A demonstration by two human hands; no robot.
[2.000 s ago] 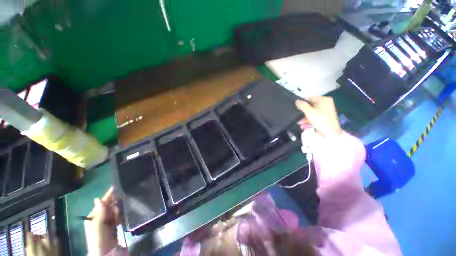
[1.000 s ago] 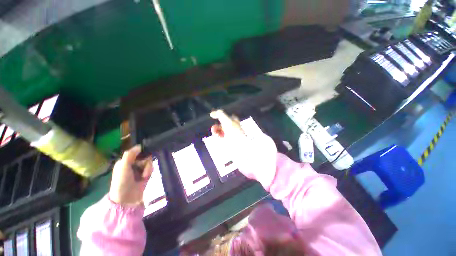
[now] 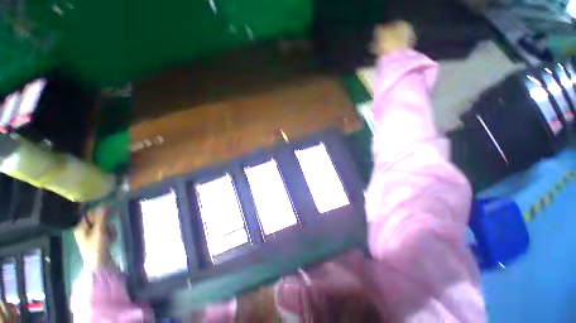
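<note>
A black foam tray (image 3: pixel 246 257) lies at the bench's front edge, tilted in the view. Several smartphones (image 3: pixel 270 195) lie side by side in its slots with bright white screens. My left hand (image 3: pixel 96 234) is blurred beside the tray's left edge, with bent fingers; whether it holds anything is unclear. My right hand (image 3: pixel 393 38) is stretched far out to the upper right, at a black pile that looks like trays (image 3: pixel 344 31). It is small and blurred, and its grip cannot be made out.
A brown board (image 3: pixel 189 135) lies behind the tray. A yellow-wrapped post (image 3: pixel 57 173) stands left. More trays with phones (image 3: pixel 31 277) are at the left; others (image 3: pixel 505 135) are at the right. A pale sheet (image 3: pixel 470 82) lies back right. A blue stool (image 3: pixel 500 232) stands right.
The black tray seen behind the phones a second ago is gone from there, uncovering the brown board. My right hand has moved far up and right, my left hand leftward. The screens, dark at first, are white.
</note>
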